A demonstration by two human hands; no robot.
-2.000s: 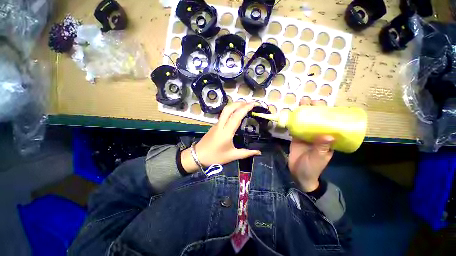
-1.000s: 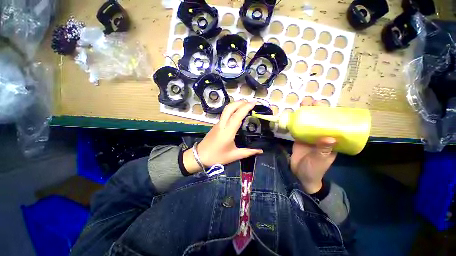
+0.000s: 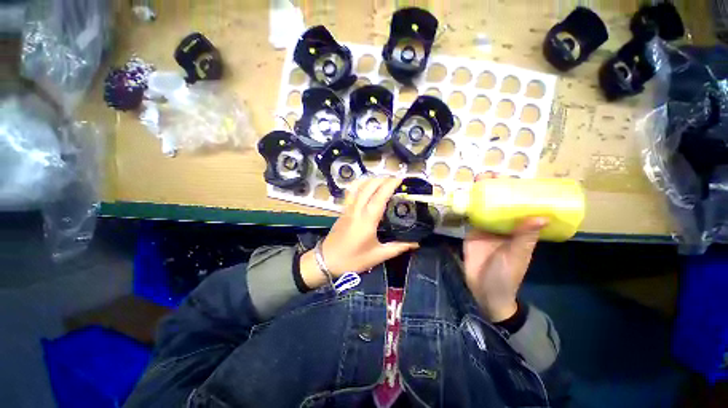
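Observation:
My left hand (image 3: 357, 231) holds a black plastic housing (image 3: 405, 215) at the near edge of the bench, with fingers on its left side and the thumb below. My right hand (image 3: 501, 259) is closed around a yellow squeeze bottle (image 3: 528, 207), which lies sideways. Its thin nozzle points left at the upper part of the held housing. I cannot tell whether the nozzle tip touches it. Several more black housings (image 3: 371, 119) with pale centre rings sit on the white perforated tray (image 3: 511, 119).
A pile of small purple fasteners (image 3: 128, 84) and a crumpled clear plastic (image 3: 199, 119) lie at left. More housings (image 3: 575, 38) stand at back right. A clear bag with black parts (image 3: 698, 135) is at right. Blue bins (image 3: 96, 362) are below the green bench edge (image 3: 191, 213).
The view has shifted, so the bench things appear slightly lower. The held housing now shows more of its open face. Both hands keep their holds on the housing and the bottle.

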